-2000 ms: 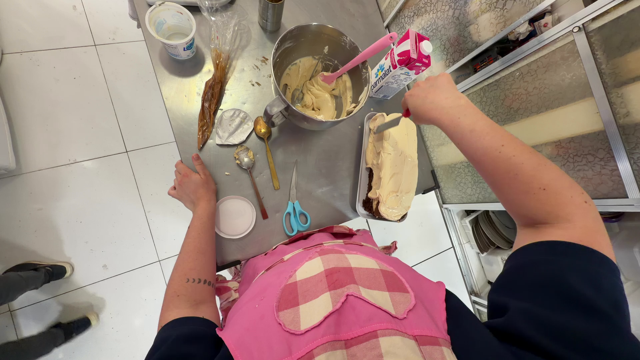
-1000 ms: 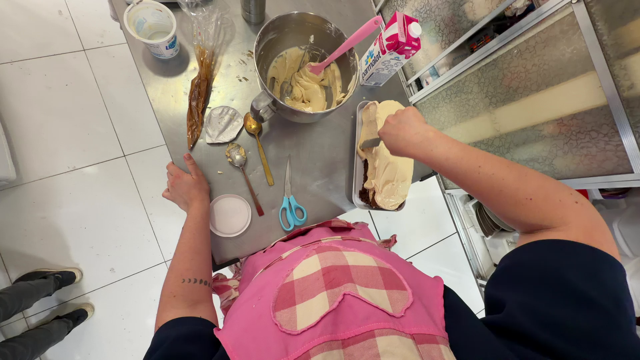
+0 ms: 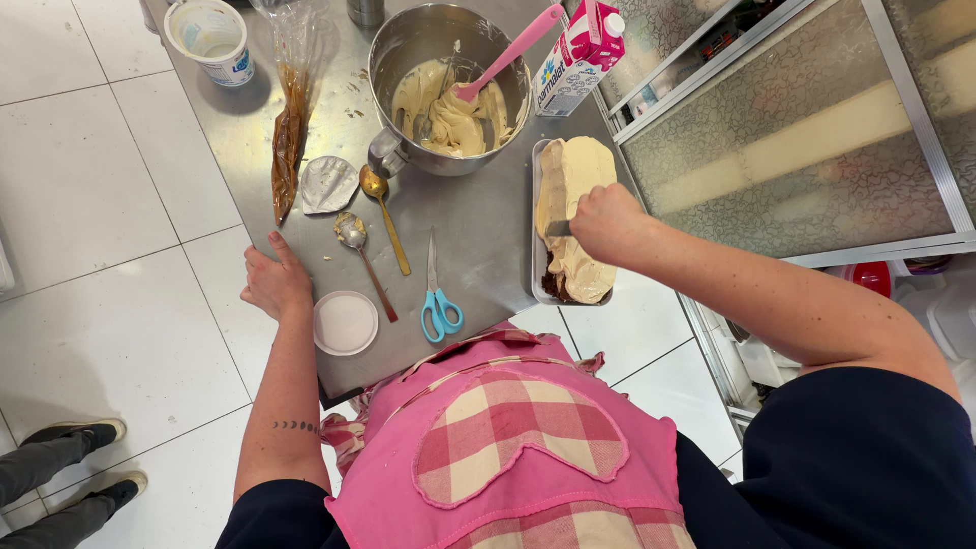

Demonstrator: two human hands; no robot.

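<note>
My right hand [image 3: 612, 224] grips a spatula, its handle hidden in my fist; the flat metal blade [image 3: 559, 229] lies against beige cream [image 3: 591, 164]. That cream covers a dark cake [image 3: 552, 284] in a white rectangular container [image 3: 537, 259], with dark crumb showing at the near left corner. My left hand [image 3: 276, 276] rests at the left edge of the steel table [image 3: 488, 229], thumb raised, holding nothing. Beyond the cake, a steel mixing bowl [image 3: 450, 164] holds more cream and a pink spatula [image 3: 515, 52].
Scissors [image 3: 438, 305], a gold spoon [image 3: 390, 229], a smeared spoon [image 3: 370, 268], a round white lid [image 3: 345, 323], crumpled foil [image 3: 329, 184], a piping bag [image 3: 286, 152], a tub [image 3: 210, 42] and a milk carton [image 3: 579, 61] surround the work. Glass-panelled doors [image 3: 801, 145] stand right. Another person's feet [image 3: 99, 442] are lower left.
My right hand has come from the container's far end toward its near part, with the blade in it. My left hand stays at the table's edge.
</note>
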